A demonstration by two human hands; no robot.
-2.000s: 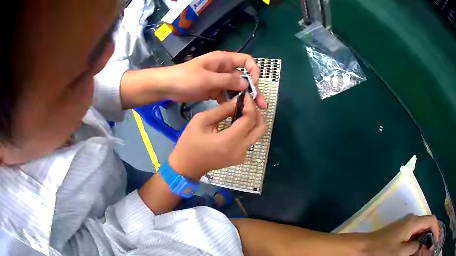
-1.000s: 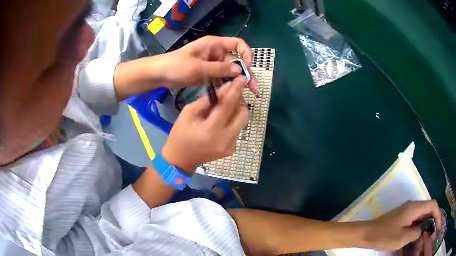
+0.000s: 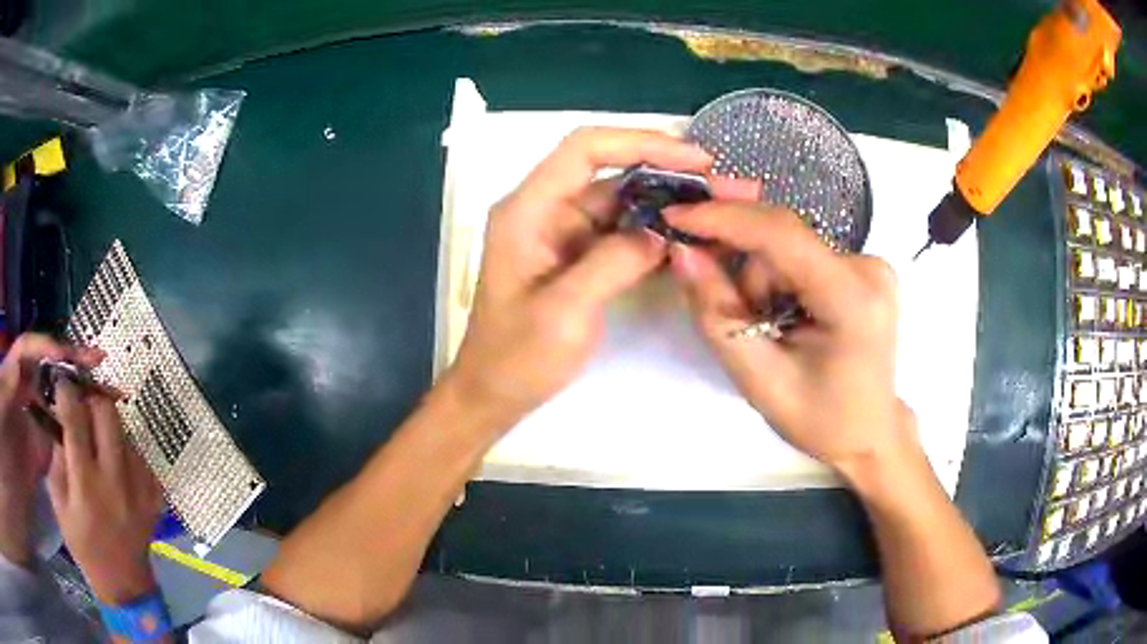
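My left hand (image 3: 541,277) is bare and grips a small dark case with a silver rim (image 3: 663,191) above the white work sheet (image 3: 604,403). My right hand (image 3: 811,321) touches the same case with thumb and fingertips, at its right side. A slim silver metal tool, which looks like tweezers (image 3: 765,327), lies in my right palm. The fingers are slightly blurred, and the inside of the case is partly hidden by them.
A round dark screw tray (image 3: 805,157) is behind my right hand. An orange electric screwdriver (image 3: 1025,107) lies at upper right, a component tray (image 3: 1101,365) at far right. At left are a zip bag (image 3: 189,151), a perforated parts tray (image 3: 189,428) and a neighbouring worker's hands (image 3: 94,466).
The view has swung from the neighbouring worker to my own work area. Both my hands are now central, where before only one hand and part of the other showed at lower right.
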